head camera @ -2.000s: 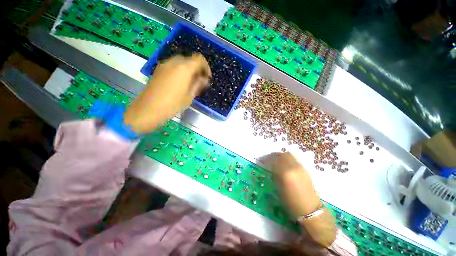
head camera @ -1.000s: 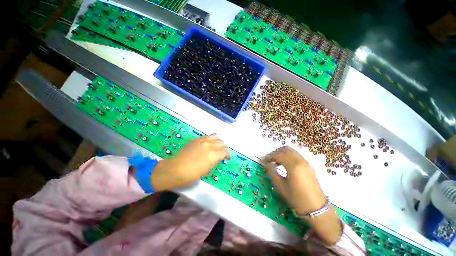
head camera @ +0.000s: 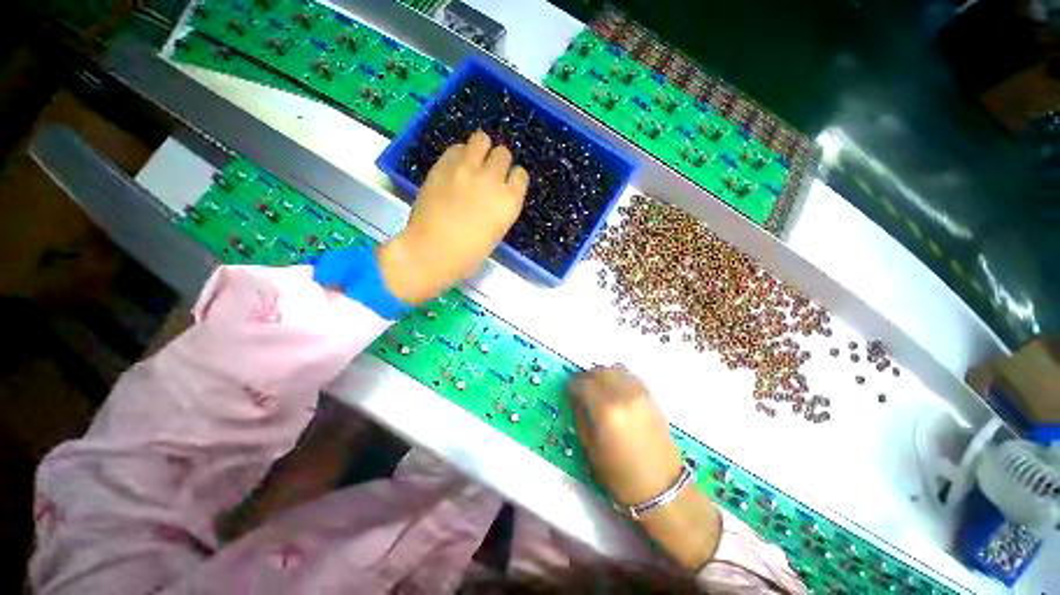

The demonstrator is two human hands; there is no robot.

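Observation:
A blue tray (head camera: 591, 233) full of small black components lies behind the board row. My left hand (head camera: 467, 209), with a blue band on the wrist, is over the tray with its fingertips down at the black components. Whether it holds any cannot be seen. The green circuit board panel (head camera: 482, 366) lies in the rail in front of me. My right hand (head camera: 618, 430), with a thin bracelet, is over the board, slightly blurred, its fingers bent down. Its fingertips are too unclear to tell if it holds a part.
Copper-coloured components (head camera: 709, 285) lie loose on the white surface right of the tray. More green boards (head camera: 668, 122) lie behind the rail (head camera: 744, 238). A white fan (head camera: 1023, 477) and a second blue tray (head camera: 997, 546) with silvery parts are at the far right. A brown carton (head camera: 1023, 384) is beyond.
One second ago my left hand was over the board; now it has moved back to the blue tray. My right hand has shifted slightly left over the board. The whole view has shifted a little.

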